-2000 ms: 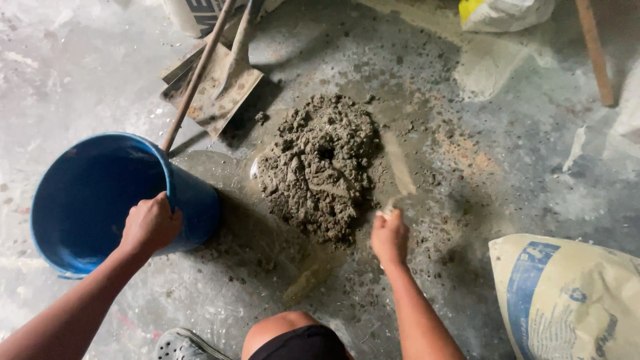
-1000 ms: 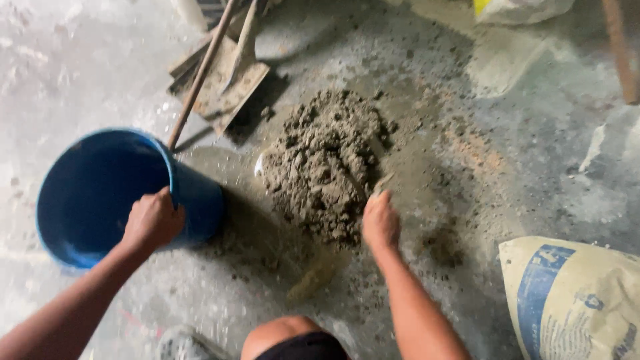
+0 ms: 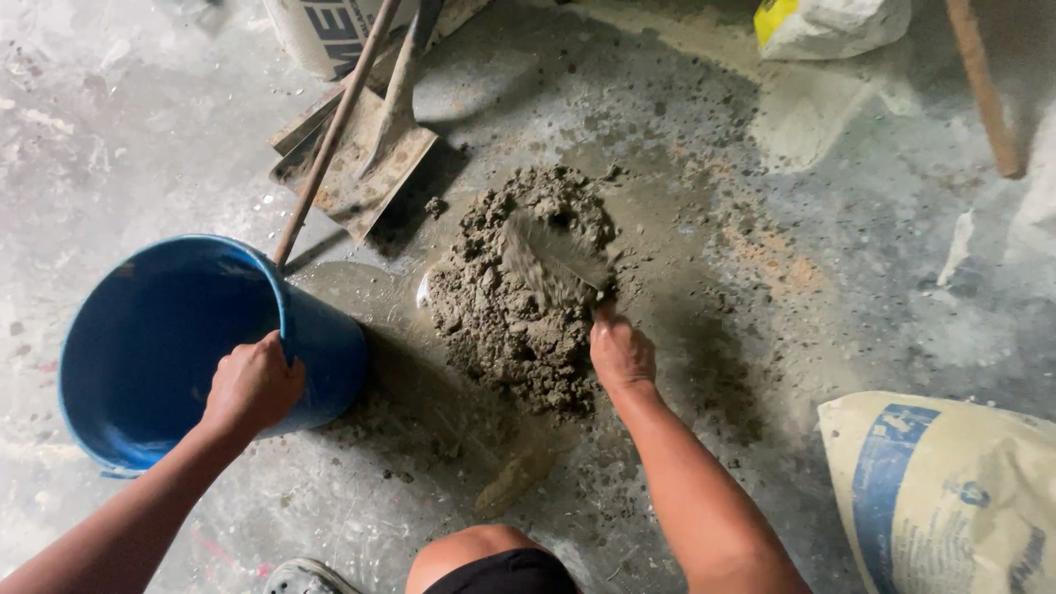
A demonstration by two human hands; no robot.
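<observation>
My left hand (image 3: 254, 384) grips the rim of a blue plastic bucket (image 3: 334, 363), which leans with its mouth toward me at the left; no contents can be made out in its dark inside. My right hand (image 3: 623, 351) is closed around the handle of a trowel (image 3: 557, 256), whose blurred blade lies over the heap of wet mortar (image 3: 528, 346) and carries some of the mix. The heap sits on the concrete floor, between the bucket and my right forearm.
Behind the bucket lie a dirty square shovel (image 3: 379, 169) and a thin rod (image 3: 338, 136), near a white container (image 3: 318, 37). A printed paper sack (image 3: 949, 495) stands at the lower right. A white and yellow bag (image 3: 837, 29) and a wooden stick (image 3: 986, 91) are at the upper right.
The trowel in my right hand has moved from the heap's right edge onto its upper right part. My left hand has stayed on the bucket's rim.
</observation>
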